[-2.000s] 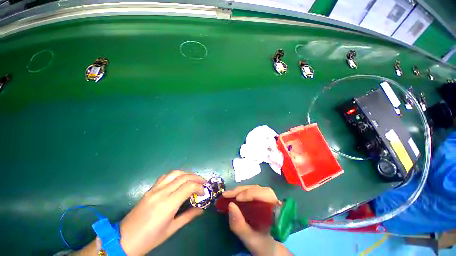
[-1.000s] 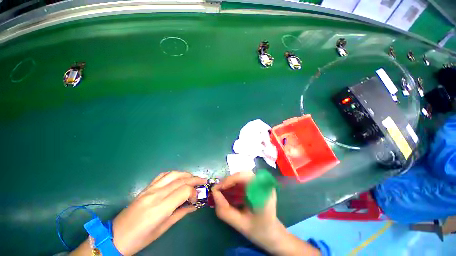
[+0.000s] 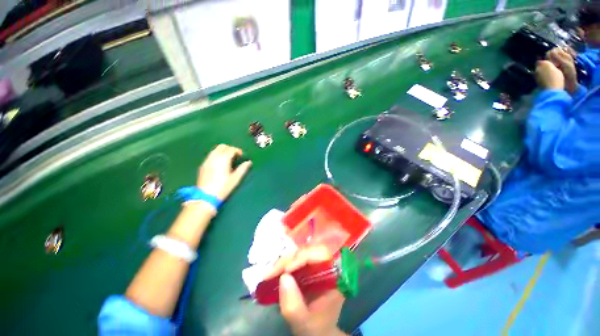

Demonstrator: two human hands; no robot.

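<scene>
My left hand, blue strap on the wrist, is stretched out over the green belt, fingers apart, with nothing visible in it. A two-part electronic assembly lies on the belt just beyond its fingertips, not touching; another assembly lies to its right. My right hand is closed around the dark red dispensing syringe, held level near the bench's front edge. Its green cap points right, and a clear hose leaves it. The syringe tip points left, over the lower part of the white tissue.
An open red bin sits beside the tissue. The black controller stands to its right, with the hose looped around. More assemblies are spread along the belt. A person in blue sleeves works at the right. A red stool is below.
My left hand has left the assembly near the syringe and moved up and away to the belt. That assembly no longer shows there. My right hand still holds the syringe. The view has swung right.
</scene>
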